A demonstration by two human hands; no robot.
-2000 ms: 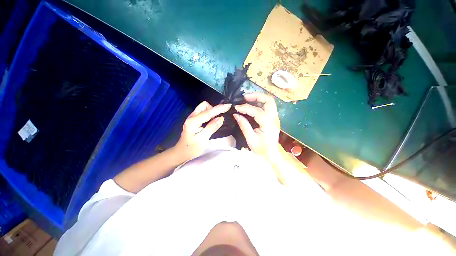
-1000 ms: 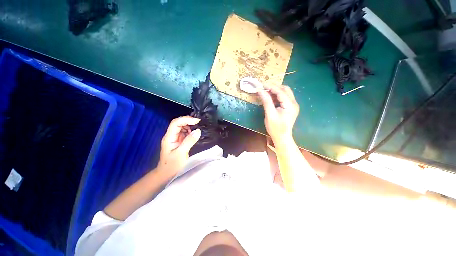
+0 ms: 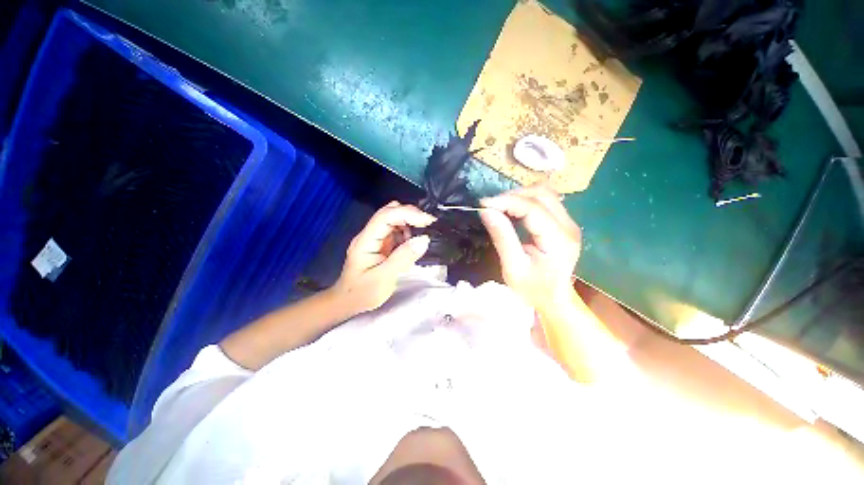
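My left hand (image 3: 384, 256) grips a black moulded part (image 3: 449, 170) with jagged edges at the bench edge, above my lap. My right hand (image 3: 538, 237) holds a thin pale stick (image 3: 462, 207) between thumb and fingers. The stick's tip is at the black part, just above my left fingertips; whether it touches is too small to tell. A small white dish (image 3: 538, 152) sits on the stained tan cardboard pad (image 3: 512, 66). Another thin pale stick (image 3: 621, 140) sticks out over the pad's right edge.
A tangled heap of black parts (image 3: 729, 57) lies at the upper right of the green bench (image 3: 313, 57), with a short white stick (image 3: 737, 200) near it. Stacked blue crates (image 3: 275, 189) stand at the left. A dark cable (image 3: 701, 338) and a clear panel (image 3: 805, 246) are at the right.
My right hand left the black part, reached to the white dish, and is now back at the part with a stick. My left hand kept hold of the part. The view shifted between frames.
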